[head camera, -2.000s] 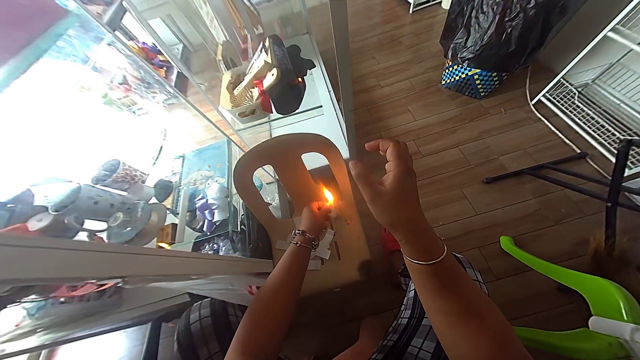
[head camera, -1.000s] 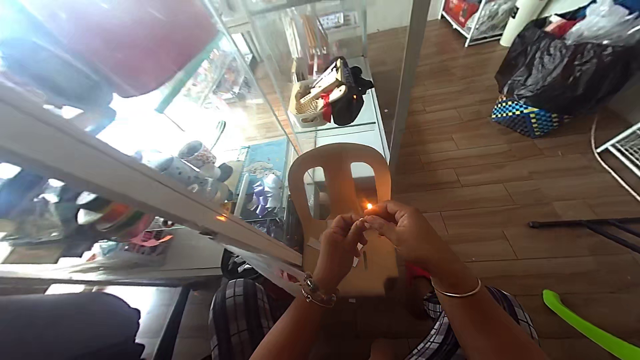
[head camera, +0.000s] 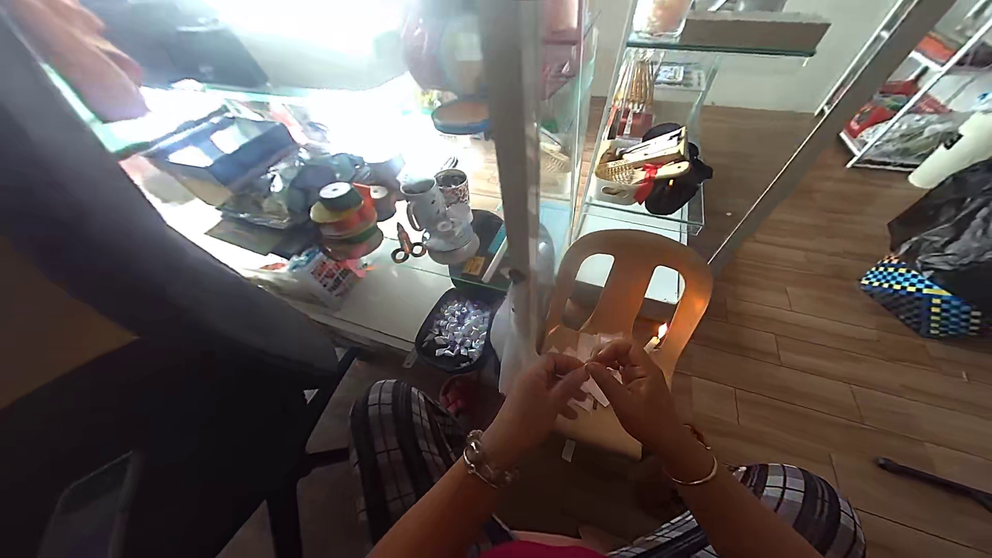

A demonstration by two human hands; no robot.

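Note:
My left hand (head camera: 546, 395) and my right hand (head camera: 632, 391) meet at the fingertips above the seat of a plastic chair (head camera: 632, 267). Between them the fingers pinch something small, too small to name. White pieces of ribbon or paper (head camera: 597, 391) lie on the seat under and behind the hands. A lit candle (head camera: 657, 339) burns just beyond my right hand, at the right side of the chair. To the left of the chair, a black tray (head camera: 422, 353) holds many small folded white and purple pieces.
A glass display case with a metal post (head camera: 521, 194) stands close on the left. Ribbon spools (head camera: 341, 221), scissors (head camera: 407, 244) and mugs (head camera: 425, 205) sit inside. Wooden brushes (head camera: 647, 170) lie on a shelf behind the chair. A woven bag (head camera: 918, 298) is on the floor at right.
The view has swung left, bringing the tray and spools into sight. Two seconds ago my hands were apart, the left near the flame; now their fingertips meet in front of it.

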